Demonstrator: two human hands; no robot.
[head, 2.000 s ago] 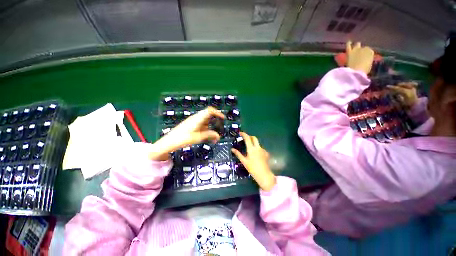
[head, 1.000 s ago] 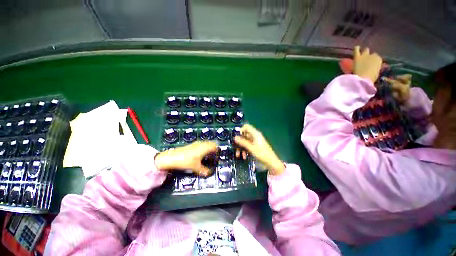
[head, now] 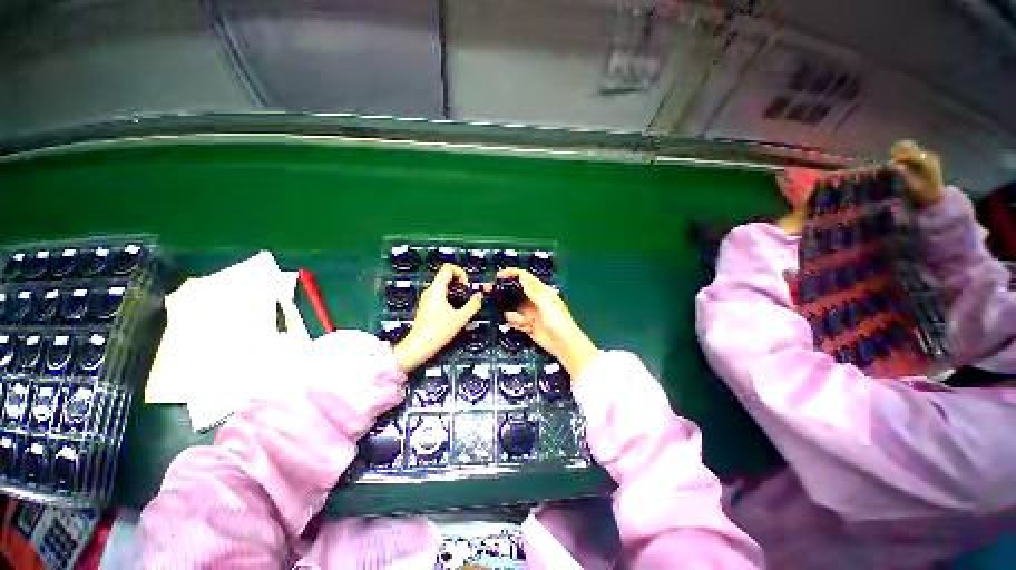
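A clear blister tray (head: 474, 459) lies in front of me with round black watch heads in most pockets. In its nearest row, a middle pocket and the right-end pocket look empty. My left hand (head: 440, 317) grips a black watch head (head: 458, 294) between thumb and fingers above the tray's upper rows. My right hand (head: 543, 316) grips another watch head (head: 507, 294) just beside it. The two units are close together, and the hands hide some pockets below them.
Stacked filled trays (head: 116, 379) stand at far left. Loose paper sheets (head: 228, 334) and a red pen (head: 315, 300) lie left of the tray. A calculator (head: 56, 537) is at bottom left. At right, a neighbour in a pink smock holds a filled tray (head: 852, 262) up.
Both hands have moved up from the tray's lower rows and come together, each showing a watch head. The neighbour's tray is now tilted up with a hand at its top edge.
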